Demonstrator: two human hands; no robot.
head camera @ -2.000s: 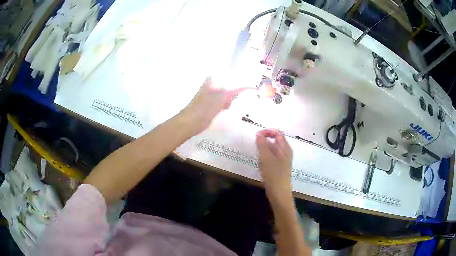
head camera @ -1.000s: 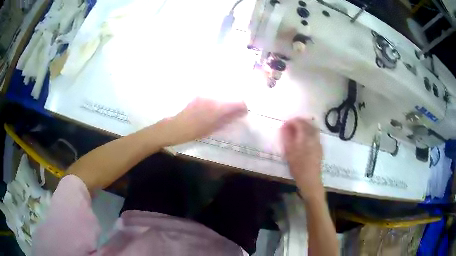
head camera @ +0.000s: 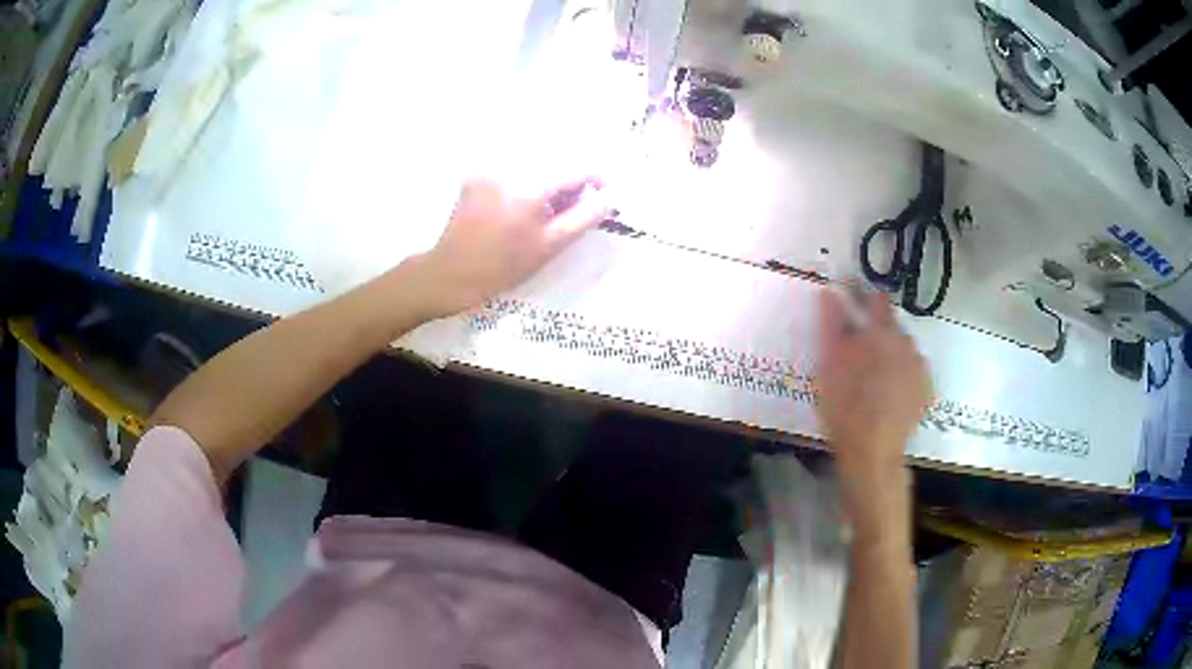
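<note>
My left hand (head camera: 503, 242) is over the white table, left of the machine's needle area (head camera: 706, 124). Its fingertips point right into the lamp glare. Any fabric under it is washed out, and I cannot tell if it grips anything. My right hand (head camera: 873, 373) is blurred, over the table's front part right of centre. Its fingers are closed around a small greyish tool (head camera: 856, 310), mostly hidden, which looks like the slim silver tool. White fabric strips (head camera: 795, 562) hang below the table edge, left of my right forearm.
Black shears (head camera: 915, 248) lie on the machine bed, below the white machine arm (head camera: 863, 79). Cream fabric pieces (head camera: 92, 118) and a tan piece (head camera: 128, 150) are at the upper left. Yellow-framed stands (head camera: 79, 379) are on both sides, with cardboard (head camera: 1046, 608) at the lower right.
My right hand has moved right, and the slim silver tool is gone from its place on the table. My left hand has moved slightly left and up in the view. The view has shifted.
</note>
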